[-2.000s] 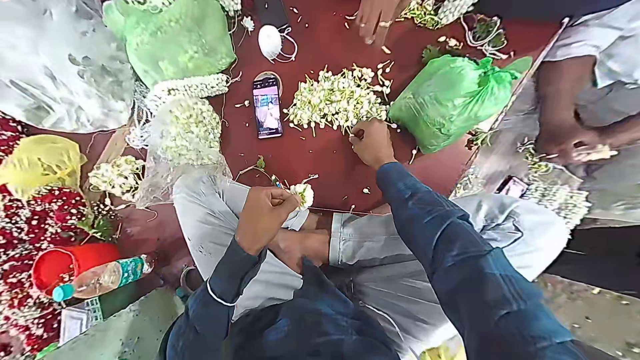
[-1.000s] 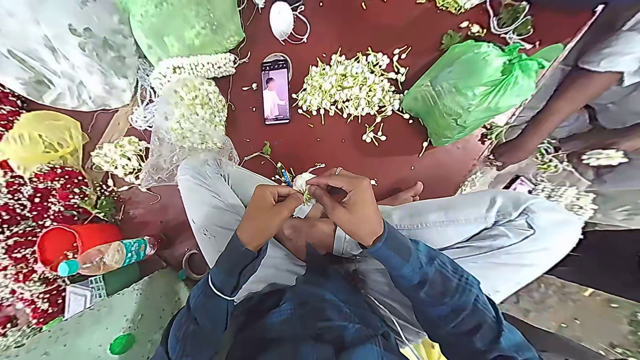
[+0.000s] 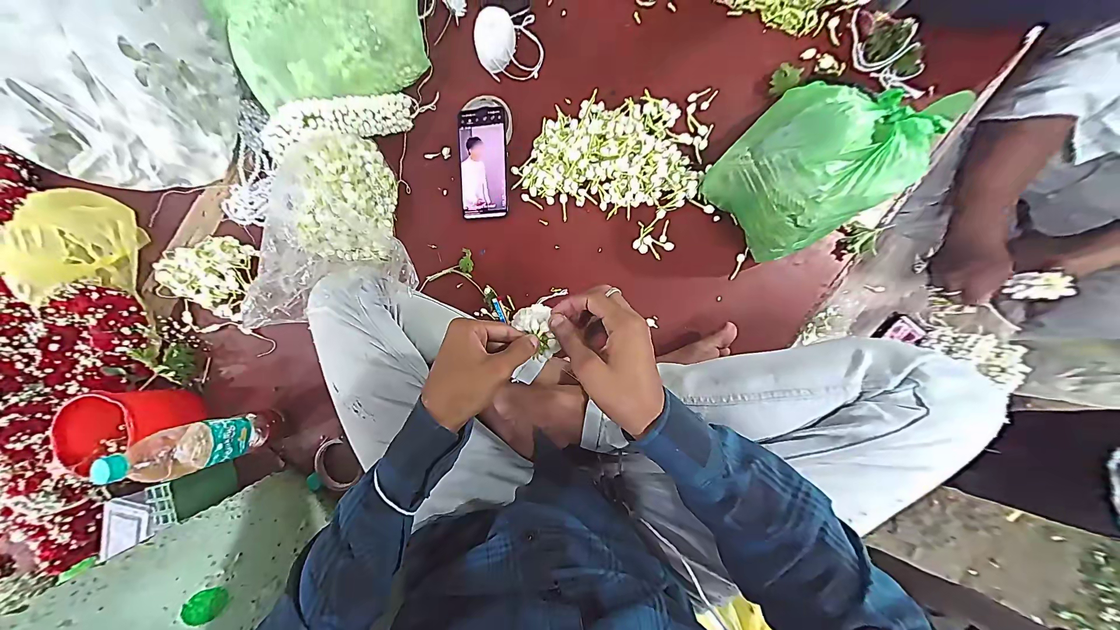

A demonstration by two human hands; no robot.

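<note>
Above my crossed legs, my left hand (image 3: 477, 359) pinches a small cluster of white flower buds (image 3: 535, 325) between thumb and forefinger. My right hand (image 3: 612, 354) has its thumb and fingertips on the right side of the same cluster. A ring is on one of its fingers. Part of the cluster is hidden by my fingers. Just beyond it lie a green leafy stem (image 3: 464, 264) and a thin blue item (image 3: 500, 310). Farther out, a loose heap of white buds with green stems (image 3: 612, 162) rests on the red surface (image 3: 560, 249), right of a lit phone (image 3: 484, 166).
A tied green plastic bag (image 3: 814, 171) stands right of the heap. A spool of white thread (image 3: 495, 39) lies beyond the phone. At left are a bag of buds (image 3: 346, 197), a red container (image 3: 131, 420) and a plastic bottle (image 3: 184, 448). Another person's hand (image 3: 976, 262) is at far right.
My right hand has moved from the bud heap to the flower cluster at my left hand. The co-worker's hand seen at the top two seconds ago is out of view.
</note>
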